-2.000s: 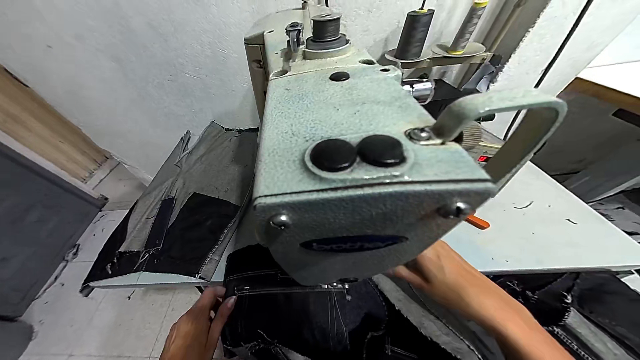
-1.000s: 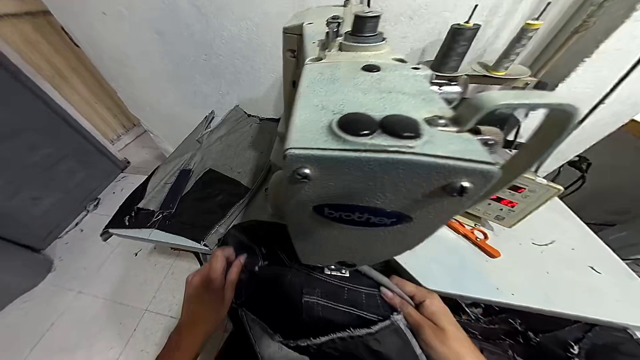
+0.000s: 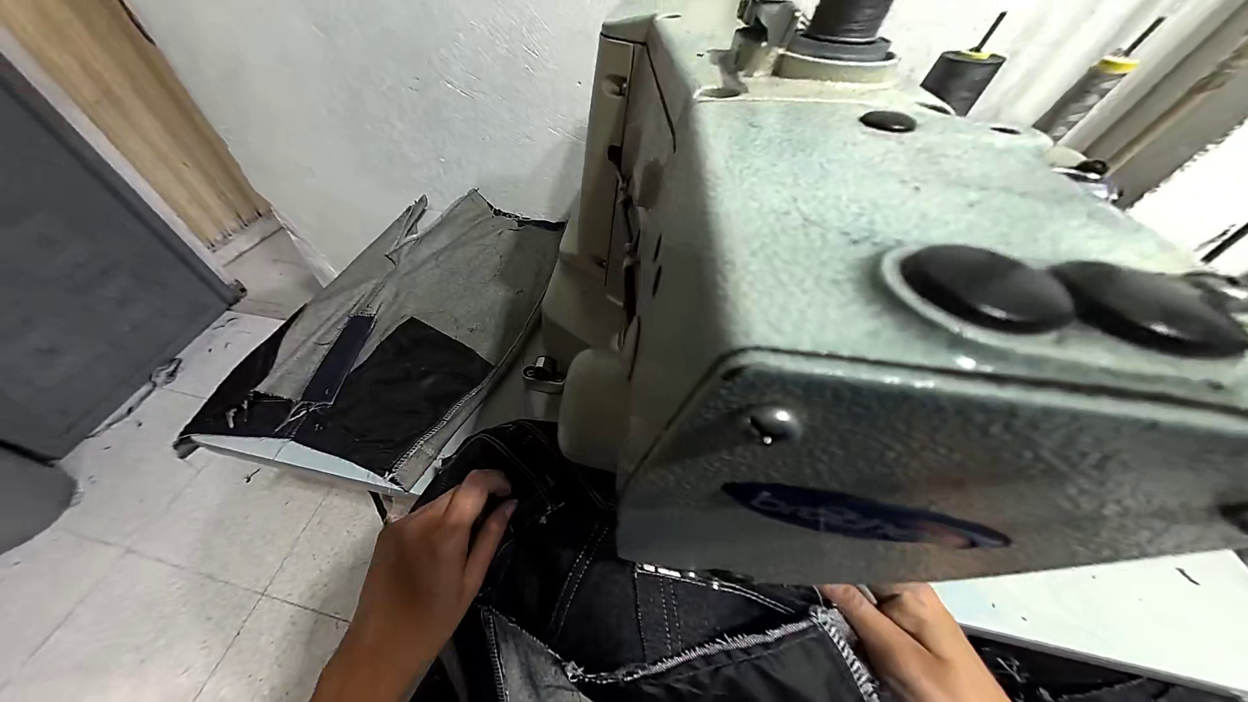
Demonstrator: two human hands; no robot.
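Note:
A dark denim garment [image 3: 604,614] with light stitching and frayed overlocked edges lies under the head of a Brother industrial sewing machine [image 3: 877,439]. My left hand [image 3: 439,546] grips a fold of the denim with curled fingers, left of the machine head. My right hand [image 3: 907,634] is on the garment's frayed edge at the lower right, its fingertips partly hidden by the machine head. The needle and presser foot cannot be seen behind the head.
More grey and black denim pieces [image 3: 439,283] lie on the table's left end beside the machine. Thread cones [image 3: 963,80] stand behind it. A white wall [image 3: 390,97] is at the back, and a tiled floor [image 3: 205,565] shows at the lower left.
The view has moved closer to the machine. Two seconds ago my right hand was reaching behind the machine head; since then it has come forward to the garment's edge. The orange-handled tool is out of sight now.

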